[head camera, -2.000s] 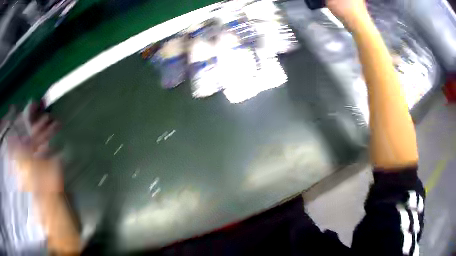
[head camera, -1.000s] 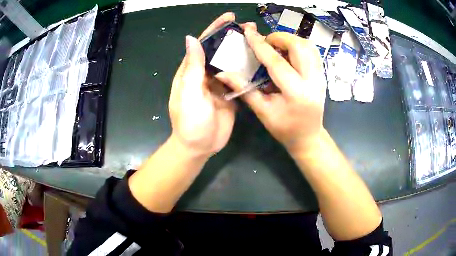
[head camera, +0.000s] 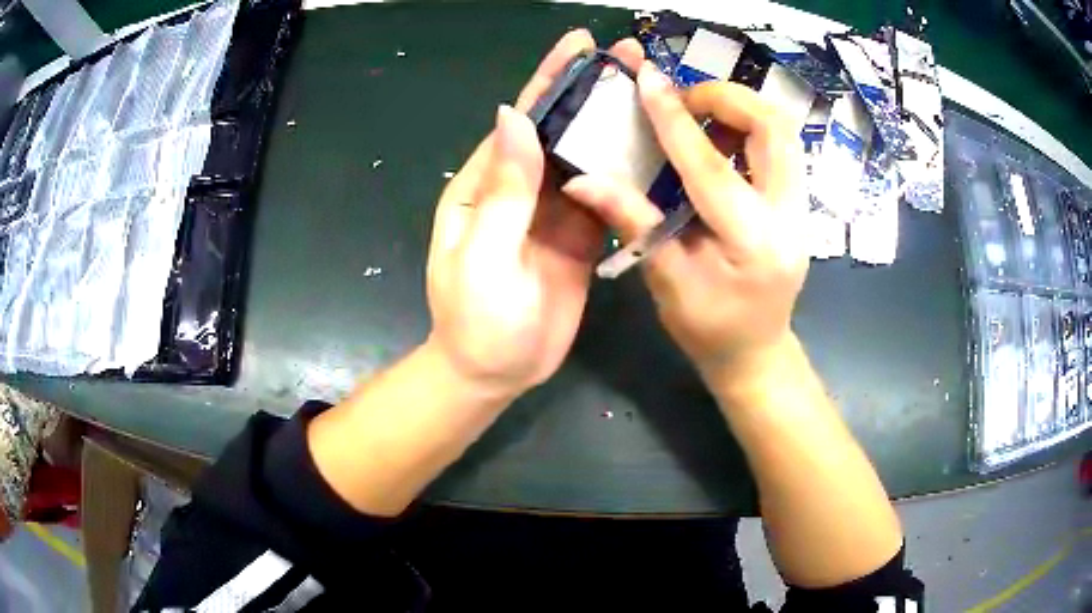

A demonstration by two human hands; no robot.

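Observation:
My left hand holds a black phone housing from below, its fingers along the top and left edge. My right hand grips a main board with a pale grey-white display and a blue part. The board lies over the housing; whether it is seated cannot be told. A thin grey strip-like piece sticks out under my right fingers; I cannot tell what it is. The right fingers cover the lower part of the board.
A pile of boards lies at the back right of the green mat. A translucent housing tray on a glossy black tray is at left. A clear parts tray is at right. A cardboard box stands below left.
Since one second ago, both hands and the held parts sit slightly further right in the view. Two seconds ago the hands were apart at opposite sides.

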